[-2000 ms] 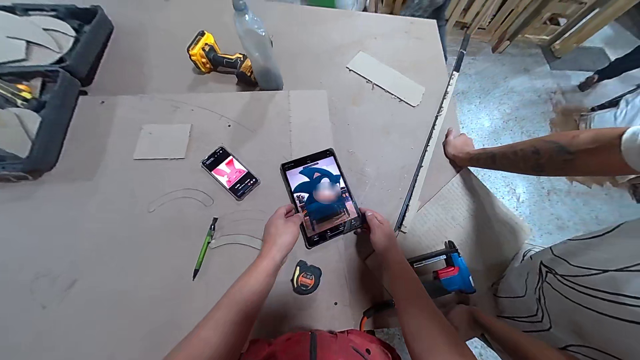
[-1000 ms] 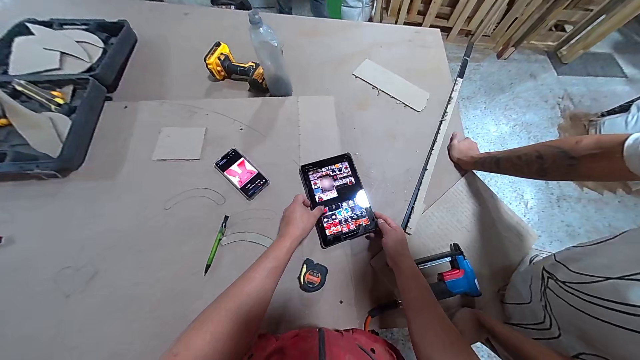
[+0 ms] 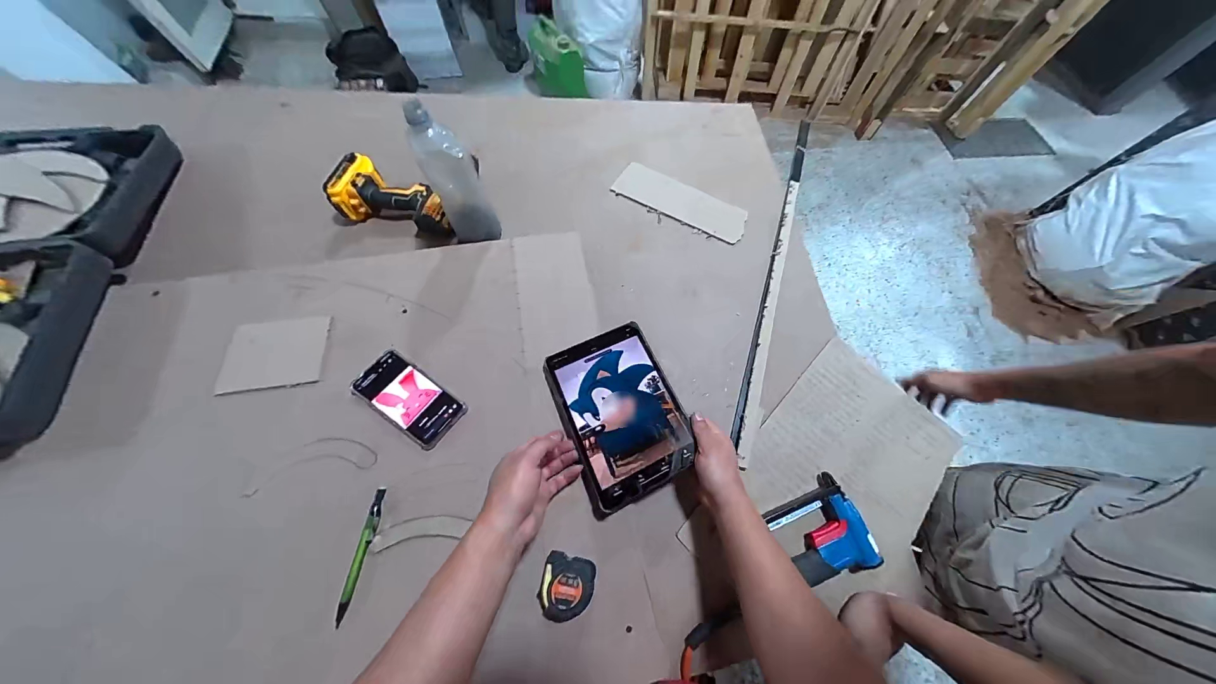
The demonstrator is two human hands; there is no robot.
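Observation:
My right hand [image 3: 714, 461] grips the lower right edge of a black tablet [image 3: 622, 418], whose lit screen shows a picture of a blue cartoon character. Beside the tablet's lower left edge, my left hand [image 3: 534, 480] has its fingers apart; whether a fingertip touches the case I cannot tell. A smartphone [image 3: 408, 399] with a pink picture lies on the board to the left. Below the tablet is a tape measure [image 3: 567, 586]. A green pencil or pen [image 3: 361, 558] lies left of my left forearm, near a thin curved piece [image 3: 421, 531].
A yellow cordless drill [image 3: 389, 198] and plastic bottle [image 3: 454, 176] stand behind. Open tool cases [image 3: 142, 195] are at left. A blue pneumatic stapler [image 3: 836, 537], long straightedge [image 3: 771, 304] and board offcuts [image 3: 679, 201] lie right. A co-worker's hand [image 3: 945, 388] is at the right edge.
The tablet's screen has gone from a grid of pictures back to the blue character. My left hand has come away from its hold on the tablet's front. The co-worker's hand has left the straightedge.

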